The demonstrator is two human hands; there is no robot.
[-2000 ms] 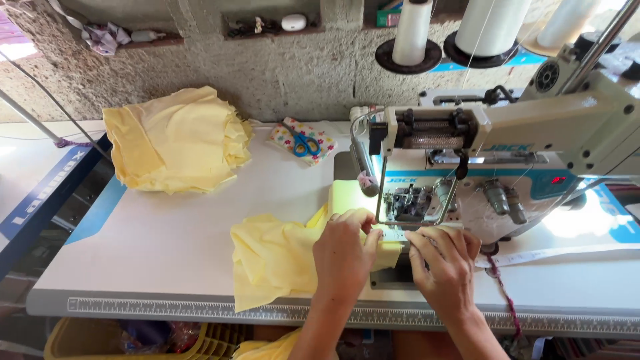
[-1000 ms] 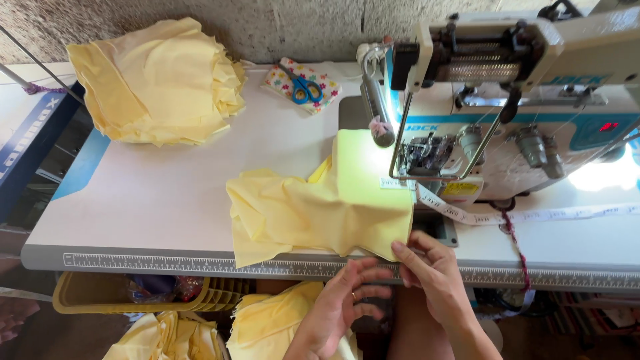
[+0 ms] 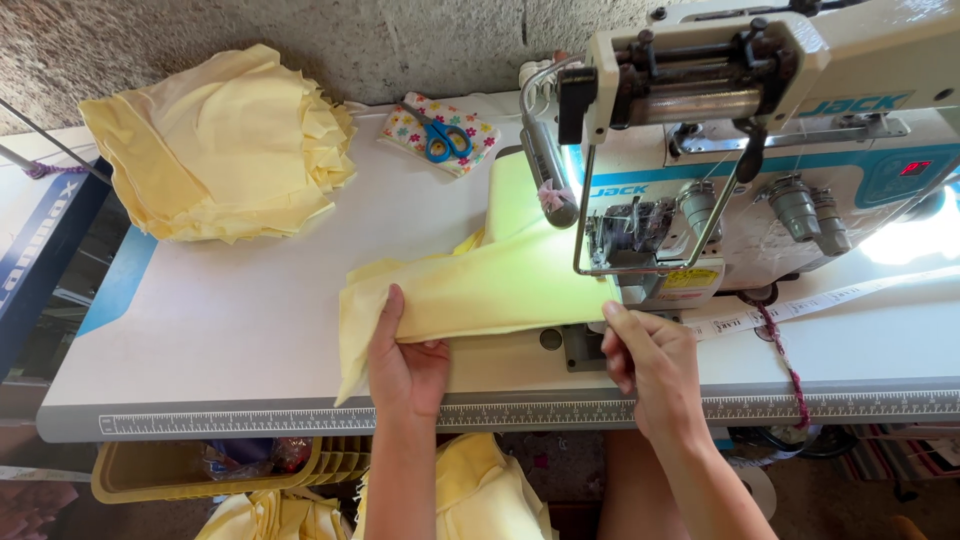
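Observation:
A piece of yellow fabric (image 3: 480,289) lies across the table, its right part under the lit head of a Jack sewing machine (image 3: 637,225). My left hand (image 3: 409,364) grips its near edge toward the left, thumb on top and fingers beneath. My right hand (image 3: 651,356) pinches the near right corner between thumb and forefinger, just in front of the machine. A white label tape (image 3: 795,307) with printed writing runs from the machine to the right. Whether the fabric is under the presser foot is hidden.
A stack of yellow fabric pieces (image 3: 217,142) sits back left. Blue-handled scissors (image 3: 442,142) rest on a flowered cloth (image 3: 480,135) near the wall. A ruler strip (image 3: 300,416) lines the table's front edge; below are a yellow plastic basket (image 3: 120,480) and more yellow fabric (image 3: 480,480).
My left hand has moved from below the table's front edge up onto the fabric and taken hold of it. The fabric's near edge is now straighter. The view has moved closer to the machine.

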